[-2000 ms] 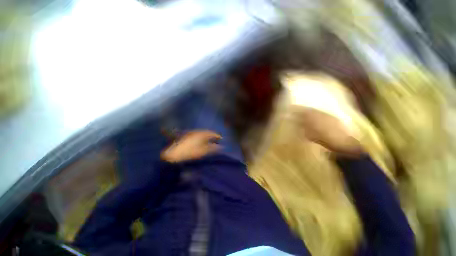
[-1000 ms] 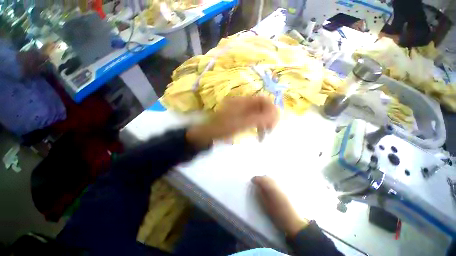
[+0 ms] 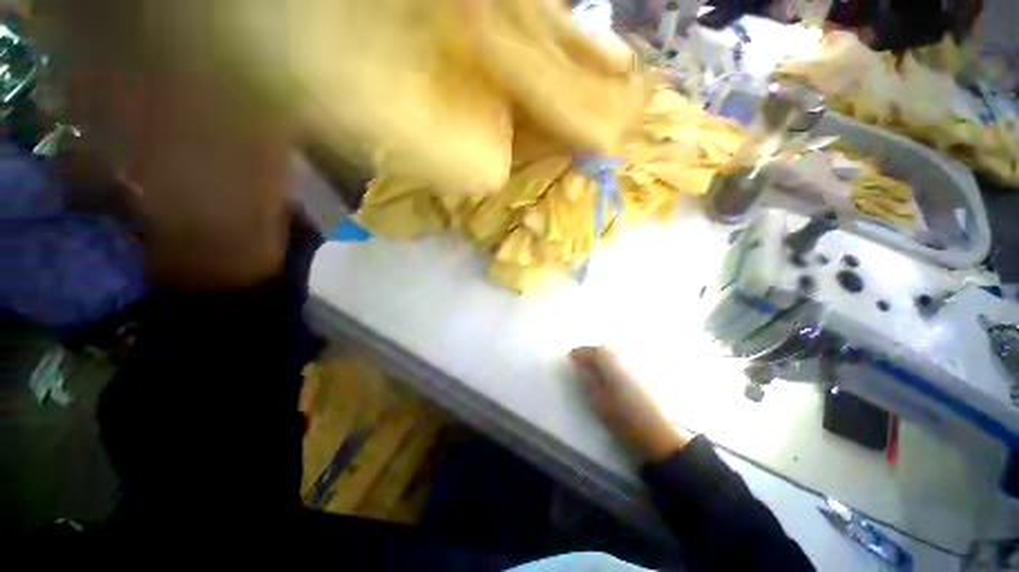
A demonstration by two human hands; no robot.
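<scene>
A blurred yellow fabric piece (image 3: 447, 84) is raised close to the camera across the upper left. My left hand (image 3: 184, 134), large and blurred, is at its left side and appears to grip it; the fingers are not clear. A bundle of yellow pieces (image 3: 548, 223) with a bluish tie lies on the white table (image 3: 413, 302), partly hidden behind the raised fabric. My right hand (image 3: 626, 402) rests on the table near the front edge, with nothing visible in it and its fingertips in the lamp glare.
The sewing machine head (image 3: 872, 279) is at the right, with a black phone (image 3: 857, 418) beside it. Thread snips (image 3: 868, 534) lie at the lower right. A grey bin (image 3: 961, 201) holds yellow pieces behind the machine. More yellow pieces (image 3: 369, 436) are below the table edge.
My left hand has moved from over the bundle to the upper left, and yellow fabric is now raised beside it. My right hand stays on the table. The view has shifted, showing the snips.
</scene>
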